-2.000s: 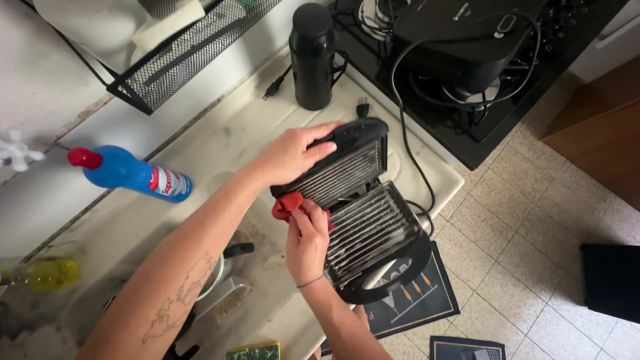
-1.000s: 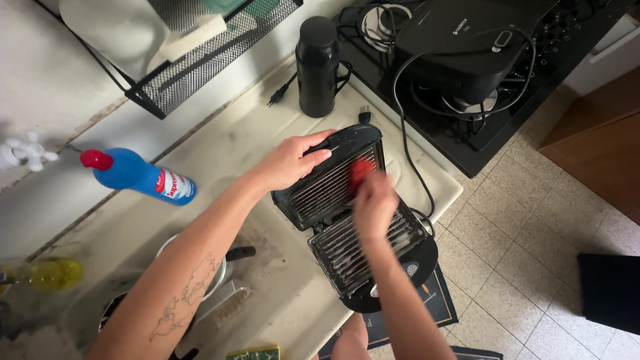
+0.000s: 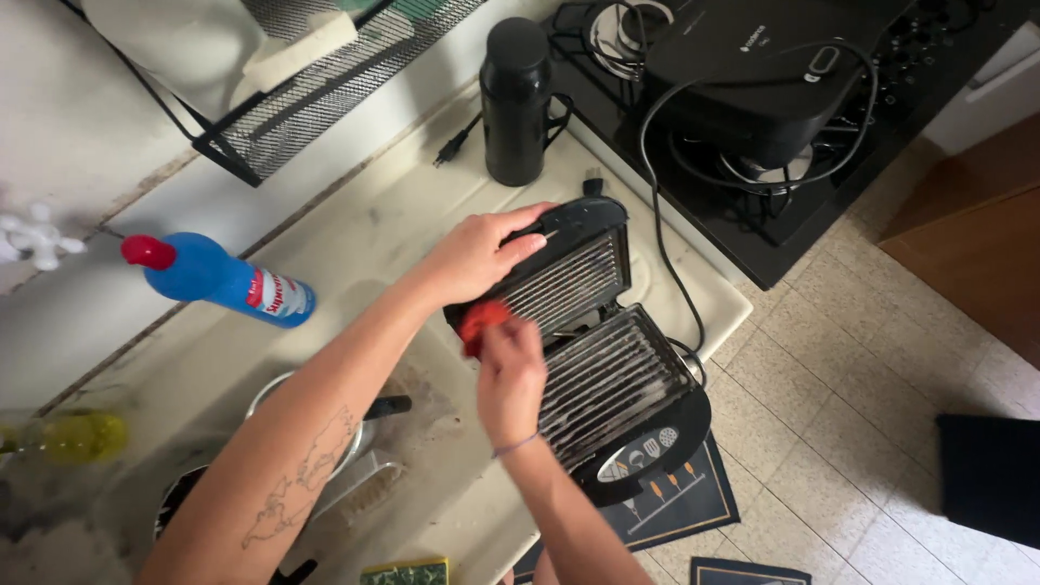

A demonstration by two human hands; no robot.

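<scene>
An electric grill lies opened on the pale countertop, whitish residue on its ridged plates. My left hand grips the edge of its raised lid, thumb on the inner side. A red cloth is bunched in my right hand, blurred, at the near left end of the lid's ridged plate. The lower plate lies just right of that hand. The grill's plug rests behind the lid.
A black thermos stands behind the grill, near a stove bearing a black appliance. A blue bottle with a red cap is at left. Pans lie partly hidden below my left arm; a sponge sits at the bottom edge.
My right hand, with the red cloth, has moved left from the middle of the grill to the lid's left end. My left hand has stayed on the lid.
</scene>
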